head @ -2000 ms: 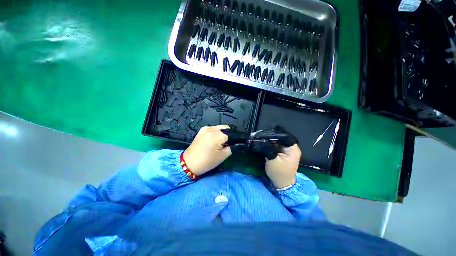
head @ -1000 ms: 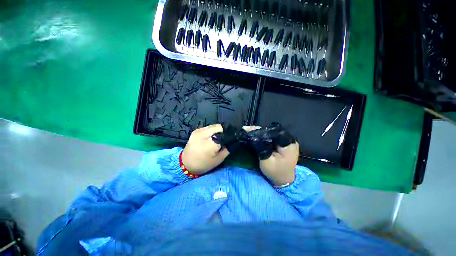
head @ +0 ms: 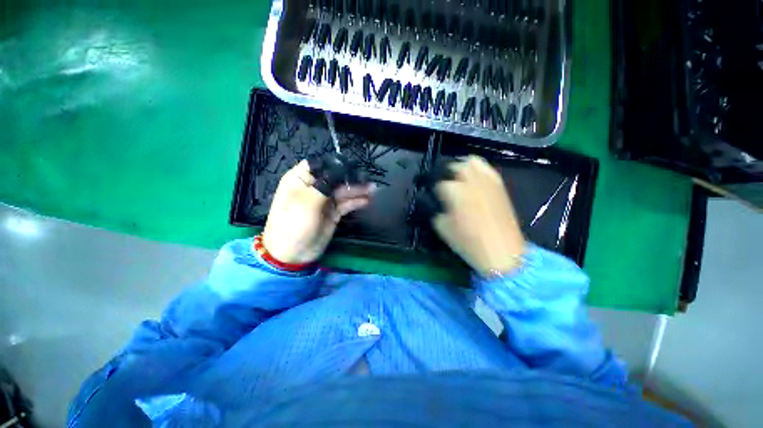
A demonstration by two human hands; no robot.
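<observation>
My left hand [head: 311, 205], with black finger covers, is over the left compartment of the black divided tray [head: 240, 180]. Its thumb and finger pinch a thin silvery piece [head: 333, 132] that points up and away. My right hand [head: 470, 209], blurred, is over the divider and right compartment; its fingertips are dark and I cannot tell whether they hold anything. Loose black pieces [head: 280, 144] lie in the left compartment, partly hidden by my left hand. A few thin silvery pieces [head: 566, 209] lie in the right compartment.
The stainless steel tray [head: 276, 50] lies beyond the black tray, with several rows of assembled pieces [head: 410, 94]. A black bin [head: 640, 100] stands at the right on the green mat [head: 125, 134]. The bench edge curves along the near side.
My hands, together before, are now apart. My left hand moved left and forward, and a silvery piece now shows in its fingers. My right hand moved forward over the tray.
</observation>
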